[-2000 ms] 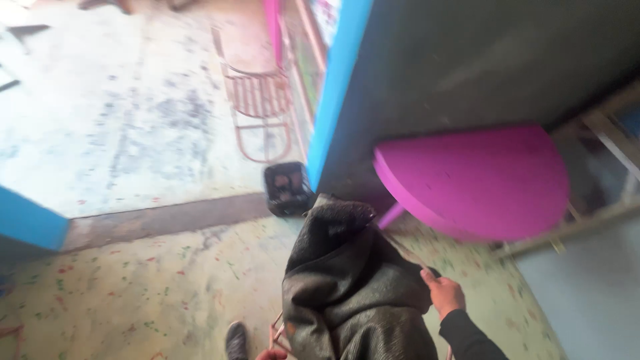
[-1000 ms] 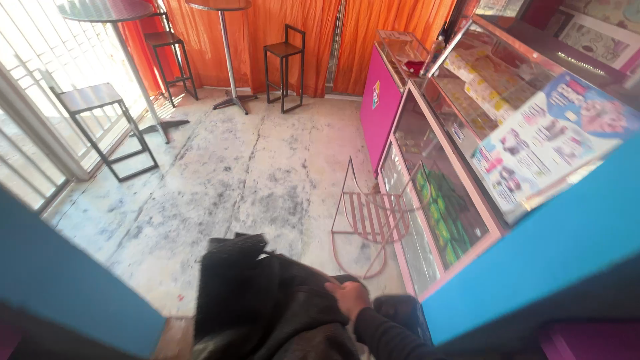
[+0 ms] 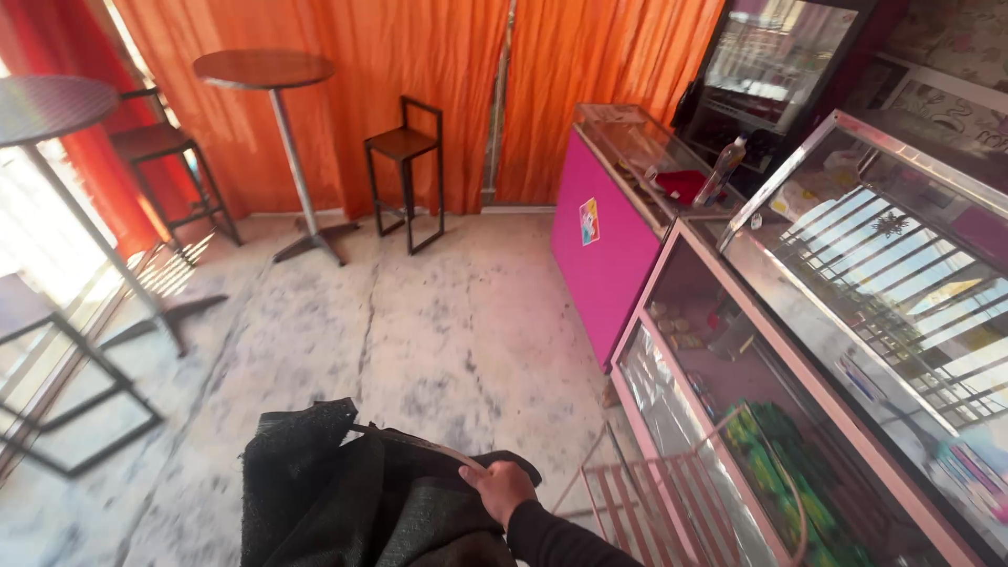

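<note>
A bundle of dark, coarse fabric (image 3: pixel 331 496) with a frayed edge fills the bottom centre of the head view. My right hand (image 3: pixel 504 490), in a dark sleeve, grips a thin pale strip or rod (image 3: pixel 425 445) that runs along the top of this bundle. Most of the bundle's lower part lies beyond the frame. My left hand is out of sight.
A pink metal rack (image 3: pixel 669 504) stands low at right, beside the glass display case (image 3: pixel 787 378). Past it is a magenta counter (image 3: pixel 606 244). Tall round tables (image 3: pixel 264 69) and bar stools (image 3: pixel 403 146) stand ahead and left, before orange curtains (image 3: pixel 409 47).
The view has swung and moved forward from the doorway into the room with stools. My right hand has kept hold at the fabric bundle. My left hand, at the bottom edge two seconds ago, is gone from view.
</note>
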